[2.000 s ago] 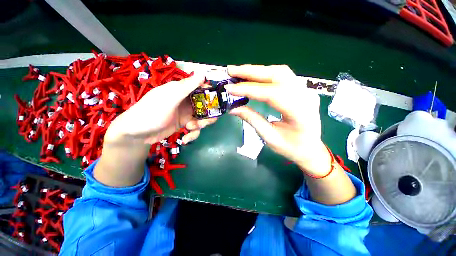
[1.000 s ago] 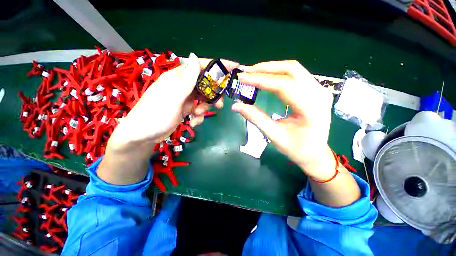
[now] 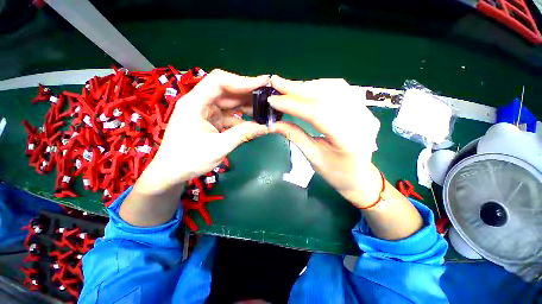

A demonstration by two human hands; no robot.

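A small black device housing (image 3: 262, 107) is held upright, seen edge-on, between both hands above the green bench. My left hand (image 3: 202, 133) grips it from the left with thumb and fingers at its lower and upper edges. My right hand (image 3: 327, 119) grips it from the right, fingertips near those of my left hand. The housing looks closed, and its inside does not show. Fingers hide part of it.
A heap of red spring clamps (image 3: 101, 130) lies at left. More clamps fill a dark tray (image 3: 50, 255) at lower left. A white wipe (image 3: 299, 169) lies below my right hand. A clear bag with white contents (image 3: 423, 116) and a desk fan (image 3: 496, 202) are at right.
The open housing with its gold inside and the black part beside it are now together as one closed-looking piece. My hands have drawn together and the piece has turned edge-on.
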